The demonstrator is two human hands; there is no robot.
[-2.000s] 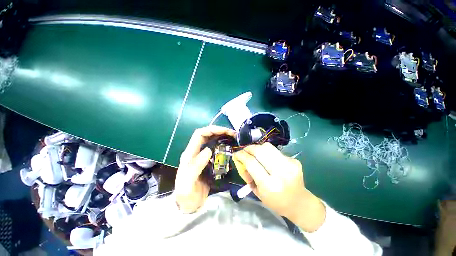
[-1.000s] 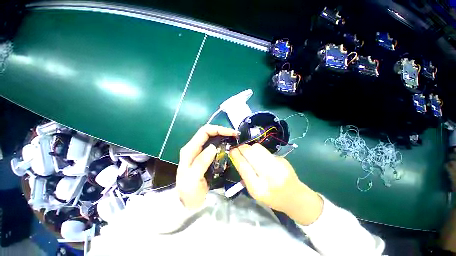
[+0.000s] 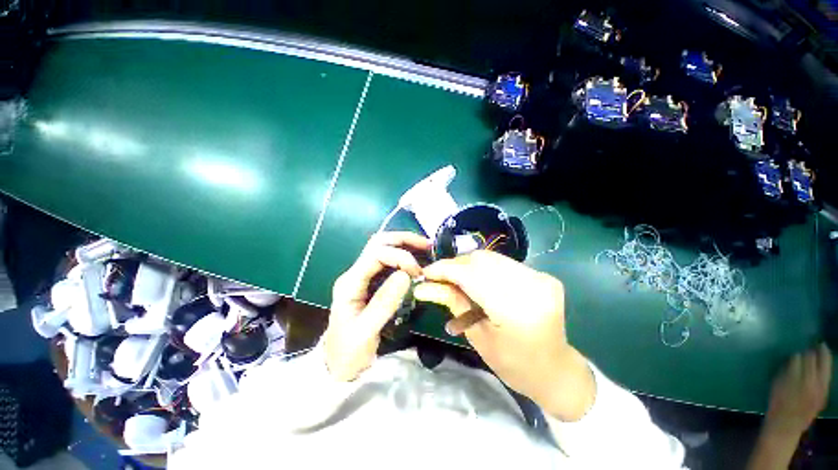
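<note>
The camera housing (image 3: pixel 428 201) lies on the green bench, its round black cup (image 3: pixel 480 223) facing up towards me. Thin red and yellow leads (image 3: pixel 493 242) show inside the cup. My left hand (image 3: pixel 361 303) holds a small camera board module (image 3: pixel 404 310), mostly hidden by the fingers, just left of and below the cup. My right hand (image 3: pixel 505 312) is at the module's upper end, thumb and finger pinched together beside the left fingertips. What the right fingers pinch is too small and hidden to tell. A thin whitish lead (image 3: pixel 560 229) loops out right of the cup.
A tangle of thin whitish leads (image 3: pixel 680 275) lies on the green bench (image 3: pixel 230 119) at right. Several board modules (image 3: pixel 606 99) sit on the dark area at upper right. White camera units (image 3: pixel 138 353) are piled in a container at lower left. Another person's hand (image 3: pixel 801 390) is at lower right.
My right hand has turned and covers more of the cup's lower edge and leads. The module is more hidden between my fingers. Another person's hand has come in at lower right.
</note>
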